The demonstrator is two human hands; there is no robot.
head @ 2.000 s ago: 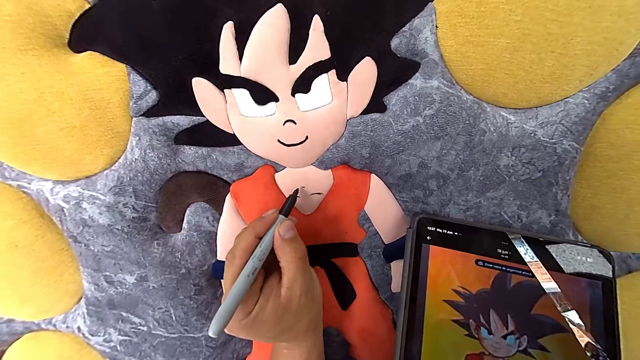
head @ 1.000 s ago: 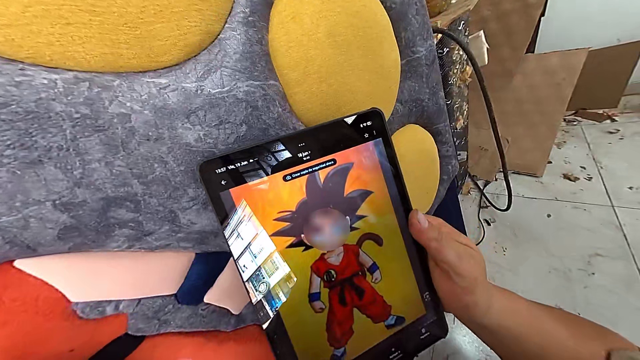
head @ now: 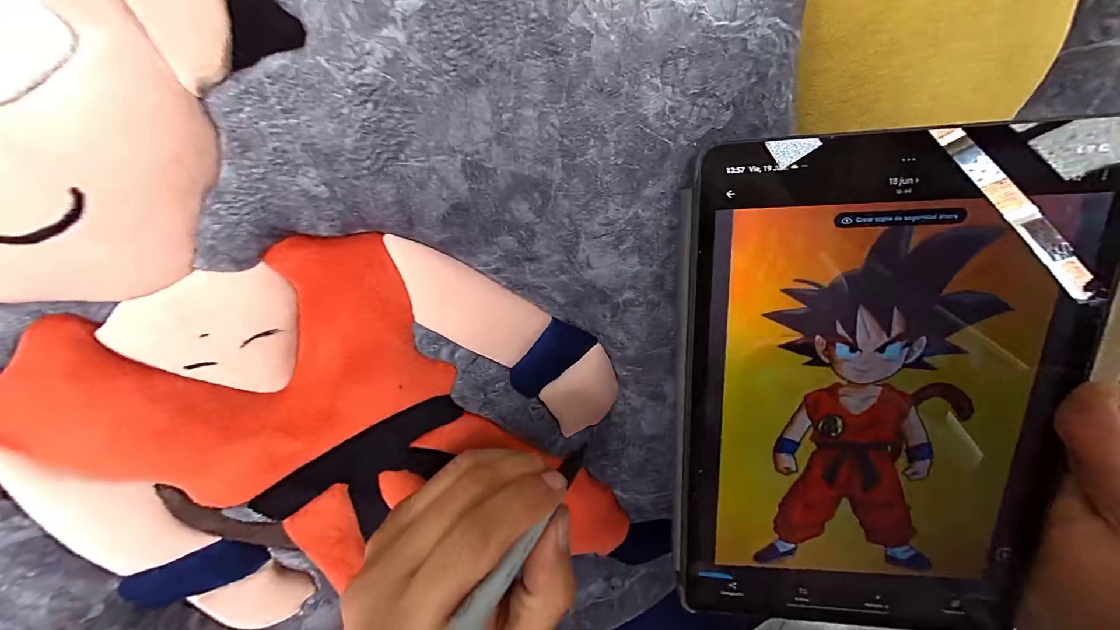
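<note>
My left hand (head: 446, 542) holds a grey marker (head: 503, 577) with its black tip up, between the cartoon figure's fist (head: 582, 392) and orange trousers (head: 599, 512). Whether the tip touches the fabric, I cannot tell. The padded fabric figure has an orange top (head: 350, 306), a black belt (head: 359, 451) and dark blue wristbands (head: 560, 350). Short dark lines mark its chest (head: 227, 324). At the right edge, my right hand (head: 1085, 472) grips a tablet (head: 884, 350), which shows a picture of a similar figure in red clothes.
Grey textured fabric (head: 525, 157) surrounds the figure. A yellow padded shape (head: 919, 61) lies behind the tablet at the upper right. The tablet stands close beside the figure's dark blue foot (head: 643, 541), and reflections cross its screen.
My left hand, out of view one second ago, shows again with the marker. Two seconds ago the marker tip was at the figure's chest; now it is by the fist. The view has swung greatly.
</note>
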